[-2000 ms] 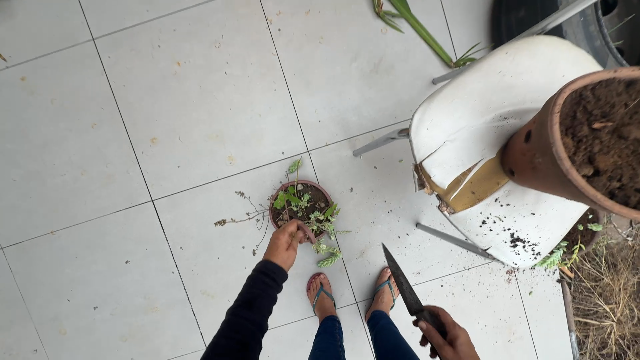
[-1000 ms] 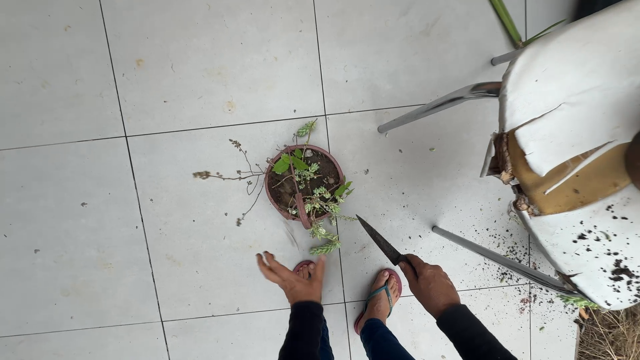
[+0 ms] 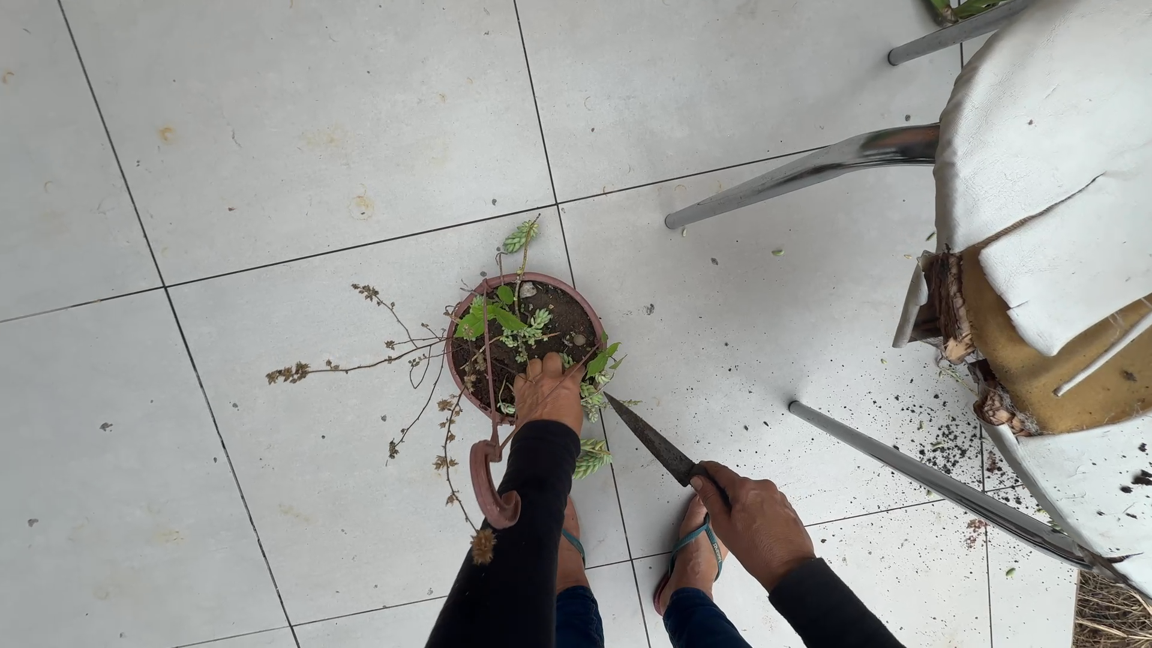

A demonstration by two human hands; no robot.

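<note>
A round reddish-brown plastic pot (image 3: 594,317) stands on the floor, holding dark soil (image 3: 571,315), pale green succulent stems (image 3: 533,331), broad green leaves (image 3: 481,319) and dry stems that hang over its left side. My left hand (image 3: 549,391) reaches into the pot at its near edge, fingertips at the soil among the stems; whether it grips anything is hidden. The pot's plastic hanger hook (image 3: 490,490) lies against my left sleeve. My right hand (image 3: 756,522) holds a knife (image 3: 652,439) by its dark handle, the blade pointing up-left, its tip near the pot's right rim.
A white padded chair (image 3: 1035,135) with a torn seat and metal legs (image 3: 810,171) stands at the right. Soil crumbs (image 3: 945,441) are scattered on the tiles beneath it. Dry grass (image 3: 1111,612) shows at the lower right corner. My feet in flip-flops (image 3: 693,549) are below the pot.
My left hand has moved from below the pot into it. The hook, earlier over the pot's near rim, now lies against my left sleeve. The knife remains in my right hand.
</note>
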